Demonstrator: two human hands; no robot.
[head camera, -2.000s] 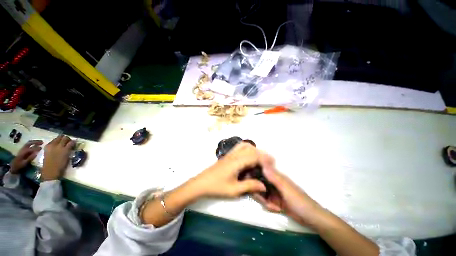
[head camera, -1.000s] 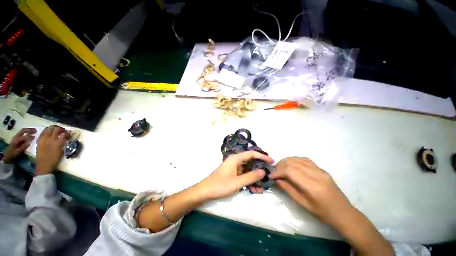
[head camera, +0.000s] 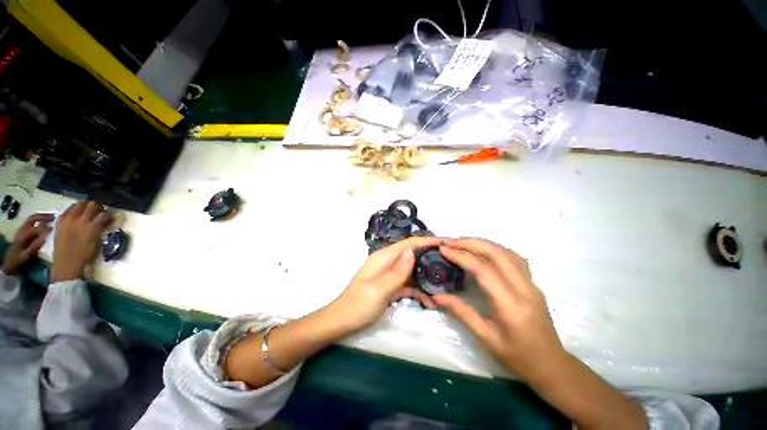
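A round black housing (head camera: 438, 270) is held upright between my two hands, its dark face towards me. My left hand (head camera: 383, 281) grips its left edge with thumb and fingers. My right hand (head camera: 500, 298) grips its right side, fingers at the top and thumb at the lower edge. Several thin black rings (head camera: 391, 225) lie heaped on the bench just behind my left hand. The fingers hide parts of the housing's rim.
Housings lie at left (head camera: 222, 205) and far right (head camera: 726, 245). Tan scraps (head camera: 387, 159), an orange-handled tool (head camera: 483, 155) and a clear plastic bag (head camera: 521, 92) are behind. At left, a neighbour's hands (head camera: 77, 239) work near another housing (head camera: 114, 244) and a black fixture (head camera: 101, 168).
My hands first came apart at the housing, with my right fingertips on its edge. Now both hands hold it around its sides, and its dark face shows clearly. The view has shifted slightly.
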